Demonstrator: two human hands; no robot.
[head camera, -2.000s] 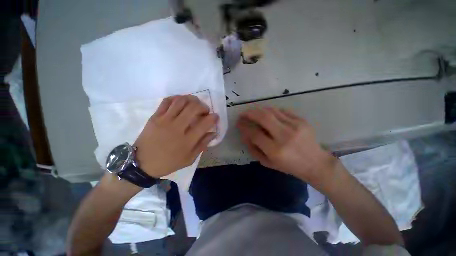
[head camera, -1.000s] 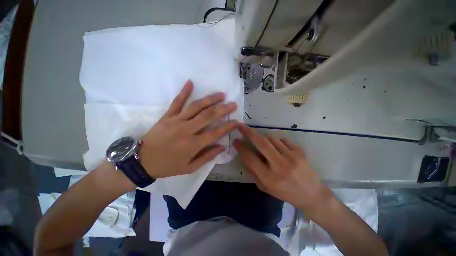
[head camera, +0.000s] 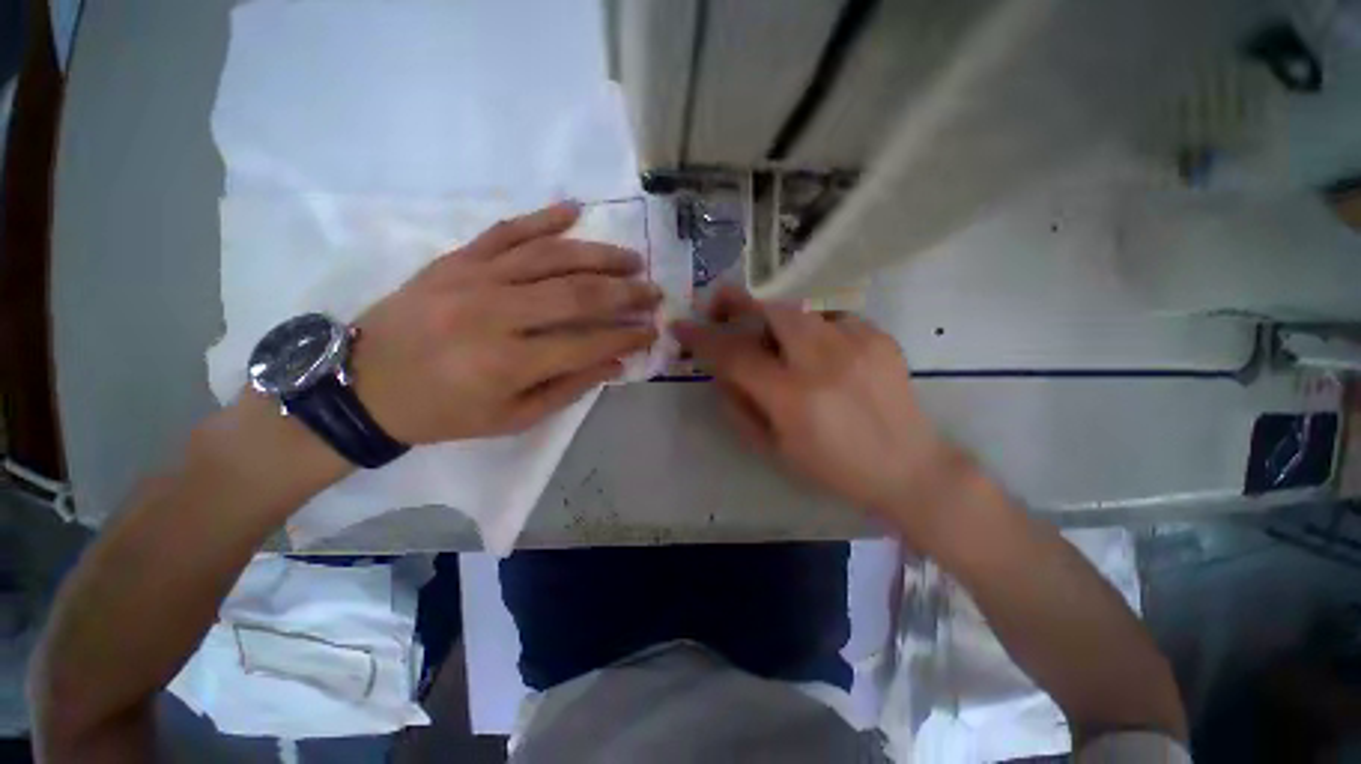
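Observation:
A white fabric panel lies flat on the machine table, left of the needle area. A thin dark line forms a corner on it near its right edge. My left hand, with a watch on the wrist, lies flat on the panel with its fingers pointing right. My right hand is slightly blurred. Its fingers are bent together at the panel's right edge, just below the needle area. Whether its fingertips pinch the cloth cannot be told.
The cream machine arm spans the top right. A black switch panel is at the table's right. White panels lie low at left and right, below the table edge. My lap is at bottom centre.
The panel and both hands have moved up, towards the needle area. The right fingers have drawn in at the panel's edge. The camera view has also shifted.

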